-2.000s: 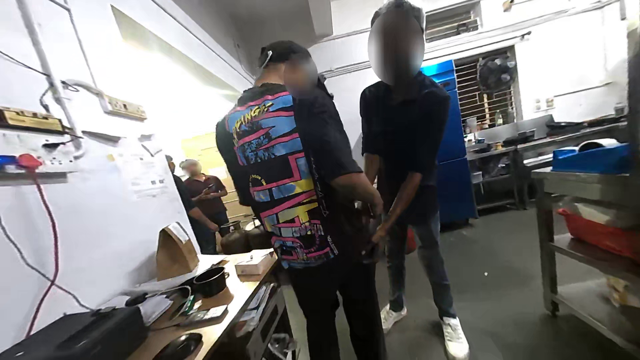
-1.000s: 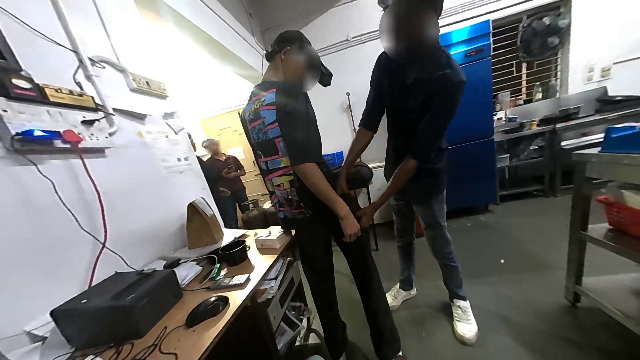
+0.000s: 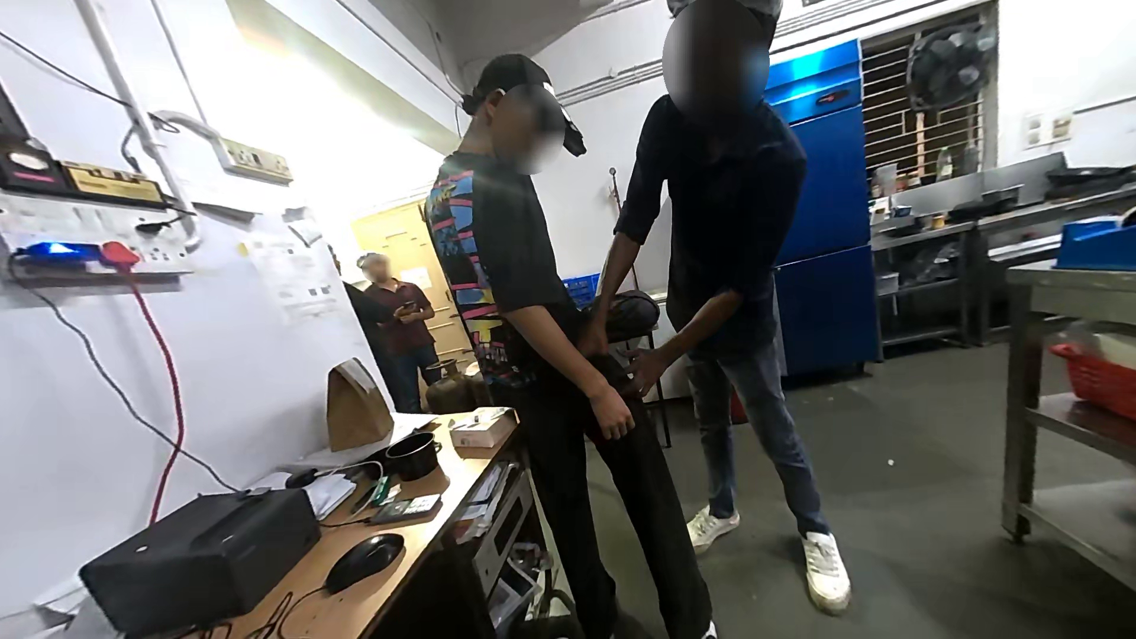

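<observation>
Neither of my hands shows in the head view. In front of me a person in a black cap and a printed black T-shirt (image 3: 524,266) stands side-on beside the desk. Facing them, a person in a dark shirt (image 3: 728,213) leans in, both hands near the first person's waist. What those hands touch is hard to tell. On the wooden desk (image 3: 355,603) lie a black computer mouse (image 3: 364,563) and a black box-shaped device (image 3: 200,559). A card terminal or calculator (image 3: 406,509), a black pot (image 3: 414,456), a brown paper bag (image 3: 357,406) and a small white box (image 3: 483,428) are farther back.
A steel table (image 3: 1021,355) with a red basket (image 3: 1096,382) on its shelf stands at the right. Behind are a blue cabinet (image 3: 825,204) and steel counters (image 3: 932,240). Two people stand back left, one in a maroon shirt (image 3: 406,311). Cords hang from wall sockets (image 3: 160,257).
The person in the cap has turned from back-on to side-on. The person in the dark shirt bends with both hands at that person's waist. The view has shifted, showing more of the desk.
</observation>
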